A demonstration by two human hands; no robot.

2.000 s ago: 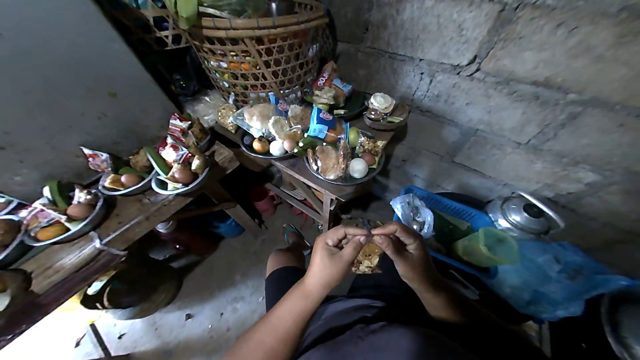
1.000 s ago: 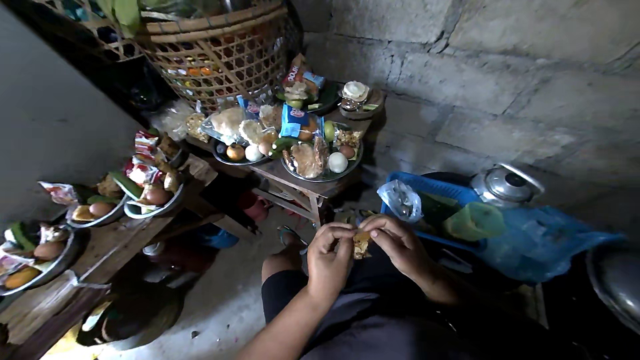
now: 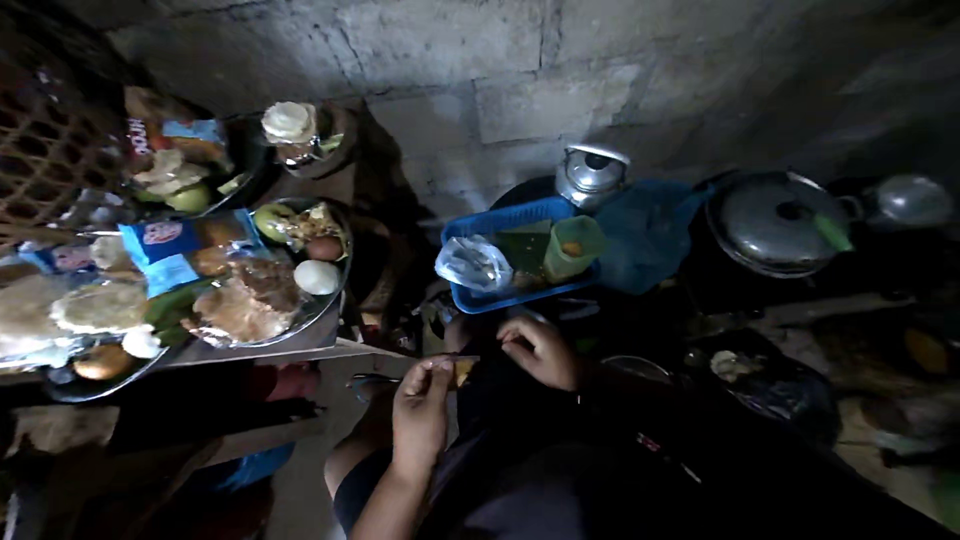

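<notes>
My left hand (image 3: 425,405) pinches the edge of a small clear plastic packet (image 3: 463,370) with something yellow-brown in it, above my lap. To its right is my right hand (image 3: 541,352), apart from the packet, its fingers curled; I cannot tell whether anything is between them. Beyond the hands lies a blue plastic basket (image 3: 469,304). It holds a clear plastic bag (image 3: 474,264) and a translucent green container (image 3: 574,247) with something yellow inside.
On the left table, a round tray (image 3: 341,289) holds an egg, fruit and packaged snacks. A woven basket (image 3: 45,157) stands behind. A metal kettle (image 3: 592,176), a blue plastic bag (image 3: 652,236) and a lidded pan (image 3: 780,225) are at the right, near the block wall.
The view has swung to the right. My hands were together at the small packet; now my right hand has come away from it, while my left hand keeps hold.
</notes>
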